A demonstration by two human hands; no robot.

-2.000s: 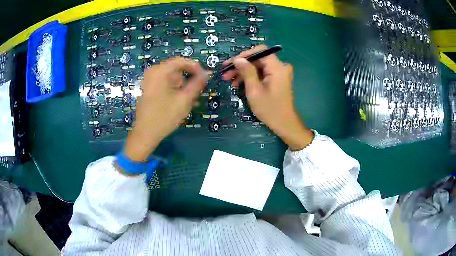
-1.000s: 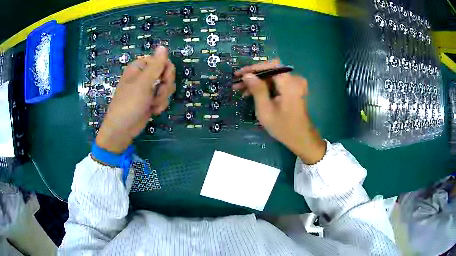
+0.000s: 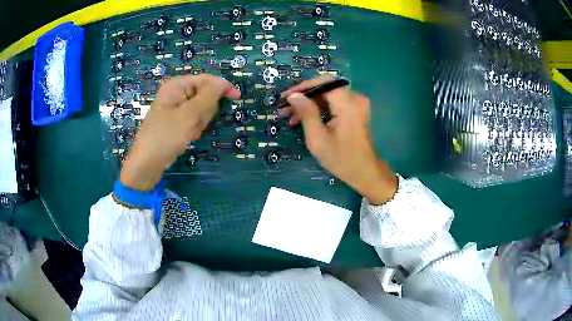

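Note:
A clear blister tray (image 3: pixel 207 164) with rows of round modules lies flat in front of me. Most modules are dark; a few, such as this white-faced module (image 3: pixel 269 49), are pale. My right hand (image 3: pixel 338 125) holds the black tweezers (image 3: pixel 326 88) over the right-centre of the tray, tip pointing left and down. My left hand (image 3: pixel 179 122), with a blue wrist strap (image 3: pixel 137 196), is over the left-centre of the tray, fingers curled with thumb and forefinger near each other. Whether it holds something small cannot be told.
A blue bin (image 3: pixel 58 74) of white bits stands at the left. Stacked blister trays (image 3: pixel 495 119) lie at the right. A white card (image 3: pixel 302 224) and a chequered patch (image 3: pixel 182 218) lie near the front edge. Yellow tape (image 3: pixel 144 7) runs along the back.
My left hand first moved left from the tray's middle, then its fingertips came slightly right and down. My right hand moved right, then back left, still holding the tweezers.

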